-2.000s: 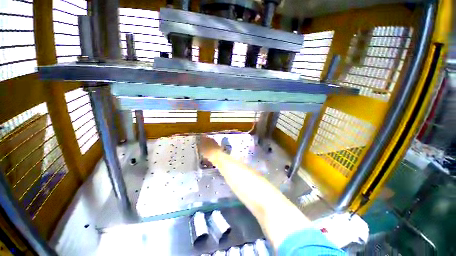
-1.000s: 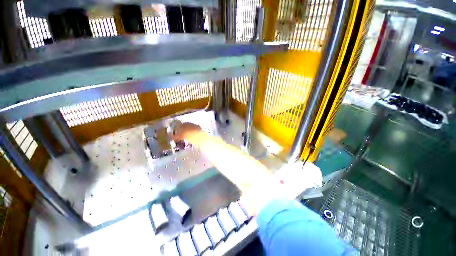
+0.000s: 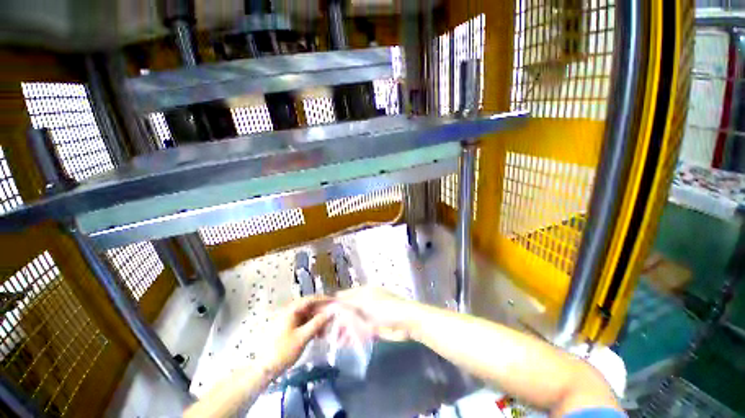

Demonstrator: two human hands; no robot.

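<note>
My left hand (image 3: 294, 331) and my right hand (image 3: 377, 312) meet over the front of the press bed, nearer to me than the fixture. Their fingers are closed around a pale, blurred piece (image 3: 353, 347); its exact shape cannot be made out. The fixture (image 3: 324, 265), with two grey upright blocks and a brownish middle, stands on the perforated bed plate (image 3: 237, 306) just beyond my hands. Two curved shell workpieces (image 3: 327, 398) lie side by side on the front plate below my hands, partly cut off by the picture's edge.
The thick moving platen (image 3: 269, 159) hangs above the bed between shiny guide posts (image 3: 464, 229). Yellow mesh guards (image 3: 555, 139) surround it. A yellow-and-black strip (image 3: 645, 196) stands at the right edge of the opening. A wire rack (image 3: 682, 400) shows at the lower right.
My right hand has drawn back from the fixture towards me. My left hand has come into view and meets it around the pale piece. The view has turned back left from one second ago.
</note>
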